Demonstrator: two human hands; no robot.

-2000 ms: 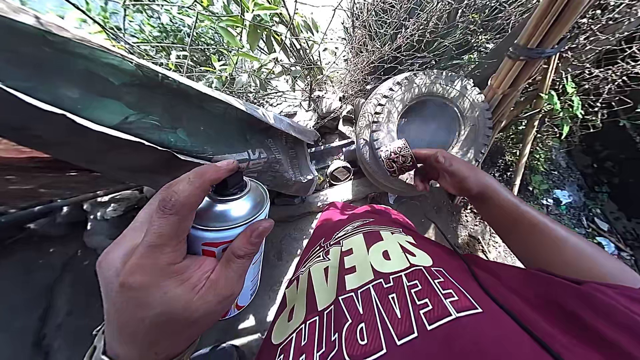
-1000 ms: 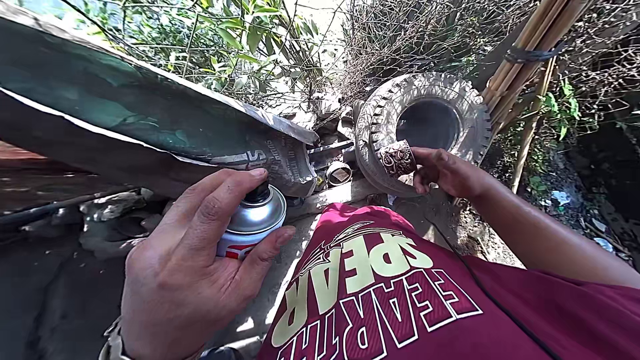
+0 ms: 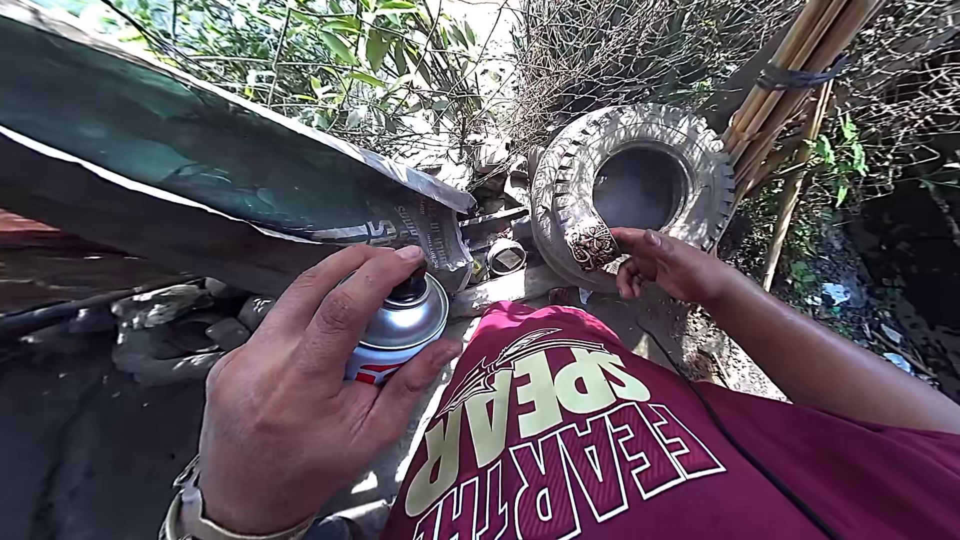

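Note:
My left hand (image 3: 315,390) is wrapped around a spray can (image 3: 401,319) with a silver top and a black nozzle, its index finger lying on the nozzle. Out to the right, my right hand (image 3: 664,266) holds a small carved piece (image 3: 592,244), brown and cream with a scroll pattern, by its right edge. That piece is in front of the lower left part of an old tyre (image 3: 559,187). Haze shows inside the tyre's opening. The hidden side of the piece cannot be seen.
A green and grey sheet (image 3: 225,161) slopes along the left, above stones (image 3: 165,330). Between sheet and tyre sits a small round container (image 3: 506,257). Tied bamboo poles (image 3: 787,82) lean behind the tyre at right. Leafy plants and dry twigs fill the background.
My left hand and the spray can have moved right over the two seconds. The can is lower behind my fingers than at first. The carved piece has turned somewhat in my right hand.

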